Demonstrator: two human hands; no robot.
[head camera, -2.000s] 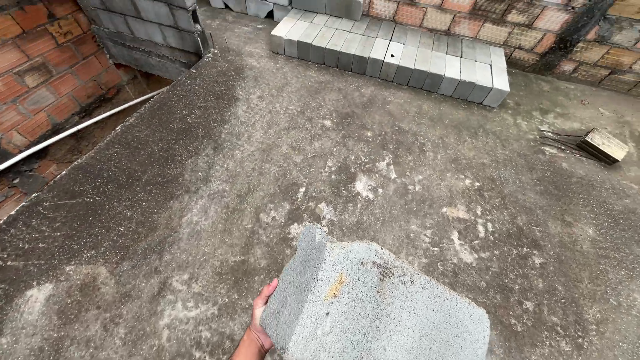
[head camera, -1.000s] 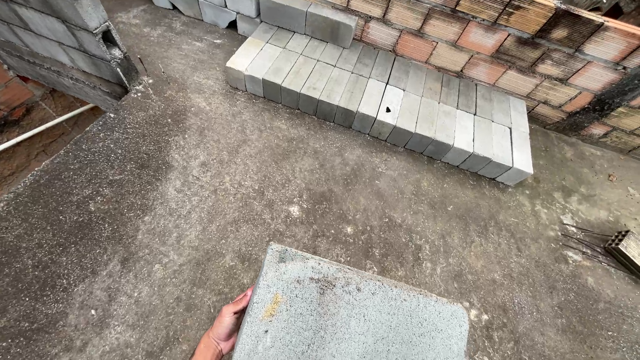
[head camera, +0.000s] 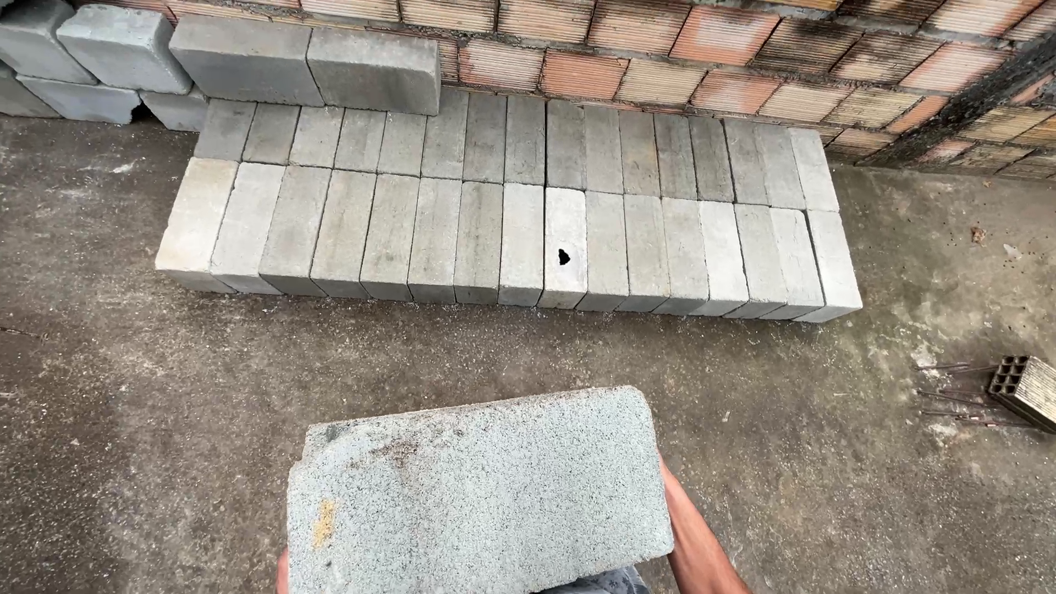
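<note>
A grey concrete block (head camera: 487, 495) with a yellow stain is held up in front of me, low in the head view. My left hand (head camera: 282, 571) grips its left end and shows only as a sliver at the block's lower left edge. At the right end is my right hand (head camera: 670, 487), its fingers hidden behind the block, with the forearm running down to the bottom edge. Beyond the block, two rows of grey concrete blocks (head camera: 520, 223) lie side by side on the floor; one in the front row has a small dark hole.
Two blocks (head camera: 305, 66) lie on the back row's left part. More grey blocks (head camera: 124, 49) are stacked at the far left. A ribbed clay brick wall (head camera: 619, 49) runs behind. On the concrete floor (head camera: 412, 355), a hollow clay brick (head camera: 1031, 389) lies at right beside thin rods.
The view has moved nearer to the rows of blocks. The held block has come along and is now more level. My right forearm has come into sight at its right end.
</note>
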